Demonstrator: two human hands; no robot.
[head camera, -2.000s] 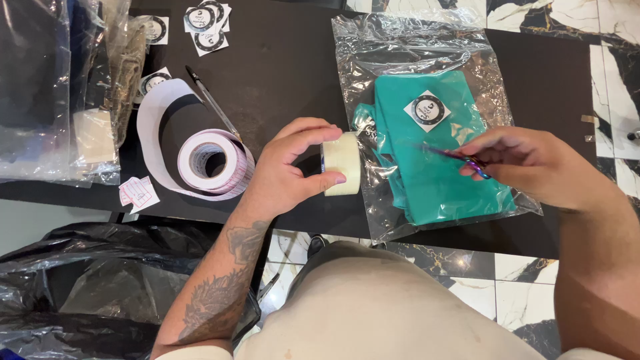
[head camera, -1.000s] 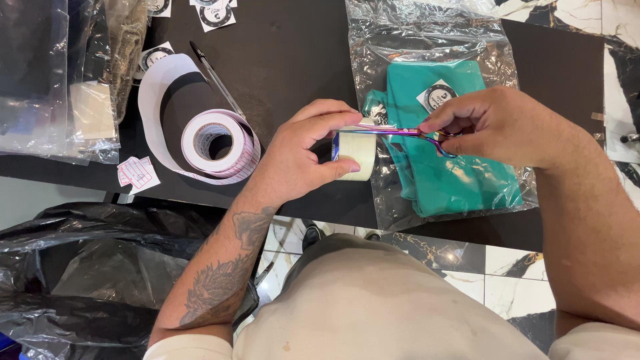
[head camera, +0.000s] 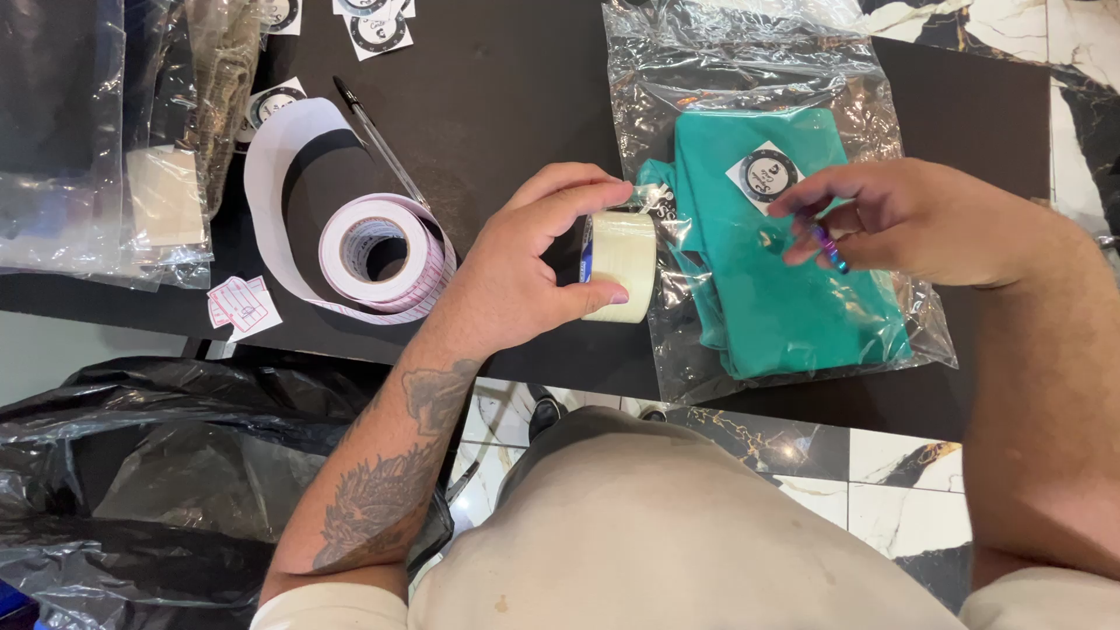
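My left hand (head camera: 542, 262) grips a roll of clear adhesive tape (head camera: 630, 267) standing on its rim near the table's front edge, thumb low and fingers on top. A short piece of clear tape seems to rise at the fingertips. My right hand (head camera: 849, 219) holds iridescent scissors (head camera: 827, 245) by the finger loops; the blades are hidden by the hand. Below it lies a folded green cloth (head camera: 787, 306) inside a clear plastic bag (head camera: 752, 79), with a square white sticker (head camera: 765, 178) bearing a round dark print on it.
Left of my left hand lie a partly unrolled roll of labels (head camera: 376, 254), a pen (head camera: 381, 140) and small printed paper pieces (head camera: 242, 306). More round-print stickers (head camera: 379, 31) lie at the back. Clear bags (head camera: 61, 131) cover the table's left end; a black plastic bag (head camera: 201, 490) sits below.
The scissors, held across the top of the tape roll one second ago, have moved right with my right hand, back over the green cloth. My left hand stays on the roll.
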